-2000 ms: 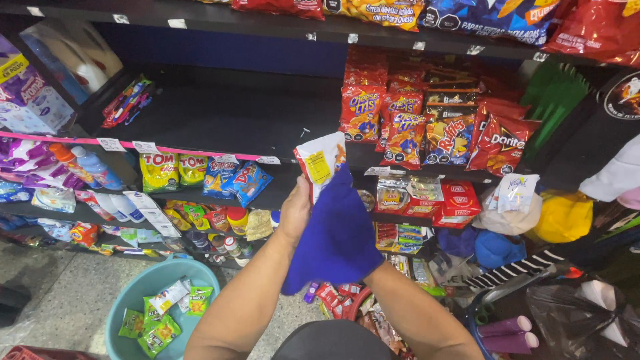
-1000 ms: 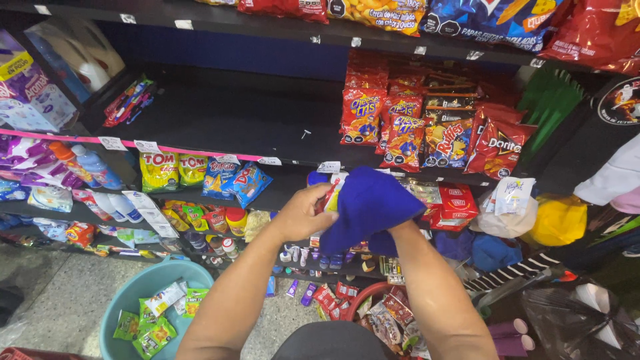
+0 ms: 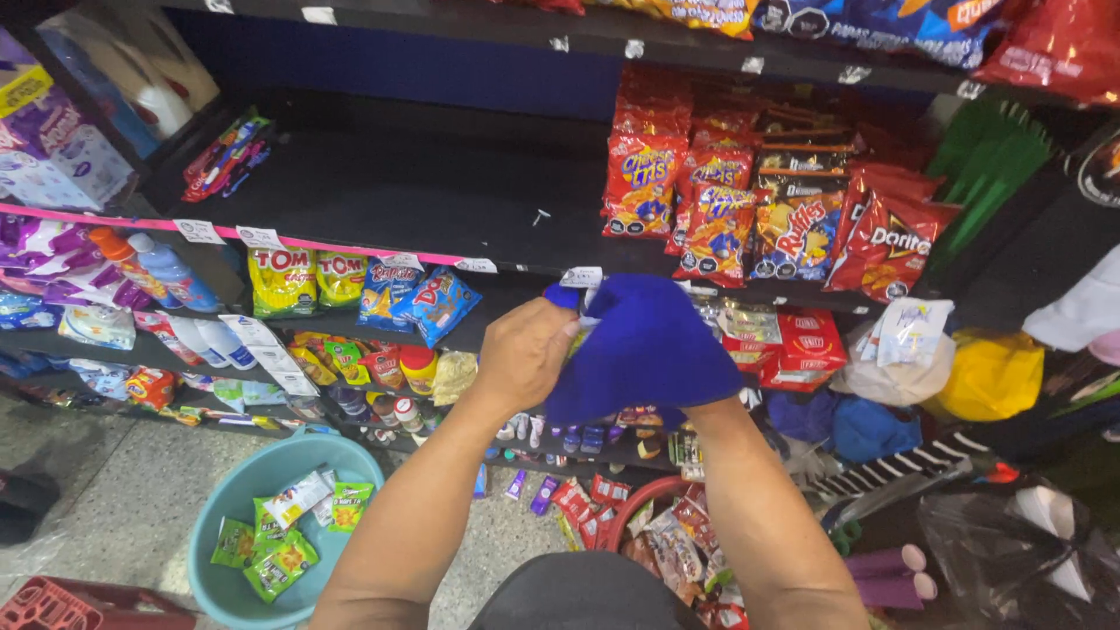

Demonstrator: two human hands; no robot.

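Note:
A blue cloth hangs in front of the shelves, draped over my right hand, which is hidden except for the wrist. My left hand is closed at the cloth's left side, with a bit of blue fabric showing above the fingers. Between the hand and the cloth shows a small yellowish-white part of a packet; most of it is covered. Both hands are just below the front edge of the black shelf.
Red snack bags and Doritos bags stand on the shelf's right. Tom snack bags hang lower left. A teal tub with green packets and a red tub with wrapped snacks stand on the floor. Caps hang right.
Two seconds ago the packet stood upright, largely uncovered, above the cloth; now it is mostly hidden. The cloth has moved right and spread out, and the left hand has come down beside it.

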